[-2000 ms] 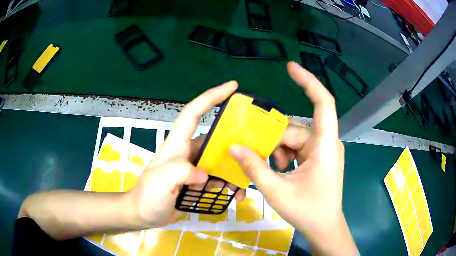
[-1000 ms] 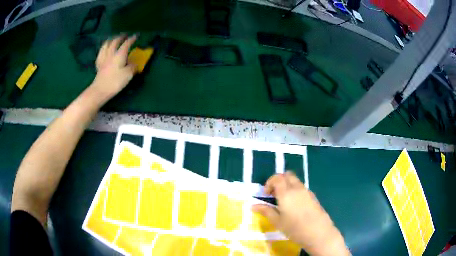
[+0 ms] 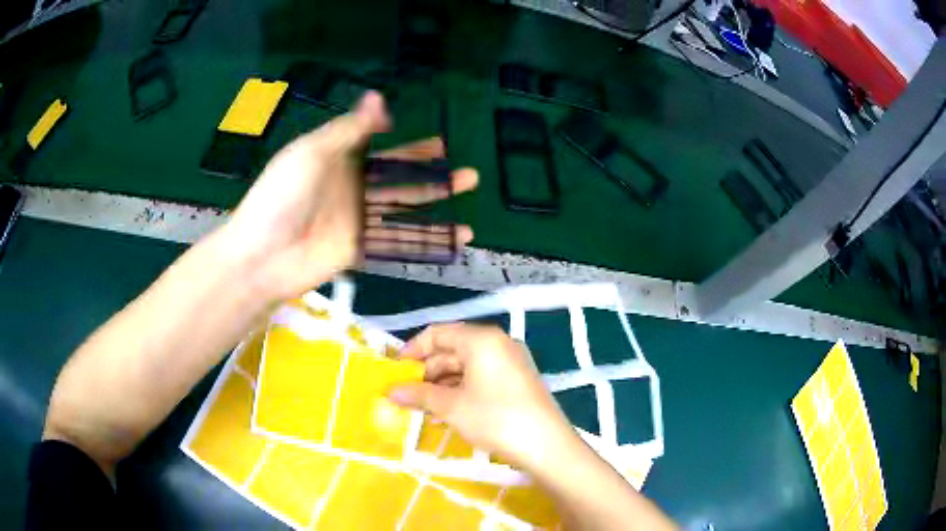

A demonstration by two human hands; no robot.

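Note:
My left hand (image 3: 311, 207), slightly blurred, holds a black phone front housing (image 3: 413, 259) upright over the belt edge rail; its fingers show through the openings. My right hand (image 3: 482, 379) pinches the edge of a yellow film piece (image 3: 379, 399) on the film sheet (image 3: 296, 384). Whether the piece is partly lifted is hard to tell. The white waste backing (image 3: 565, 379) lies crumpled beyond and right of this hand. A finished housing with yellow film (image 3: 254, 107) lies on the belt, left of my left hand.
Several bare black housings (image 3: 527, 161) lie on the green conveyor belt (image 3: 482, 223). Another yellow-filmed housing (image 3: 47, 124) is at far left. The pale belt edge rail (image 3: 135, 211) crosses the view. A grey post (image 3: 799, 223) slants at right. A spare film sheet (image 3: 842, 441) lies at far right.
My left hand let go of the filmed housing on the belt and now holds a bare one nearer me. My right hand moved left onto a film piece. The waste backing has shifted and crumpled.

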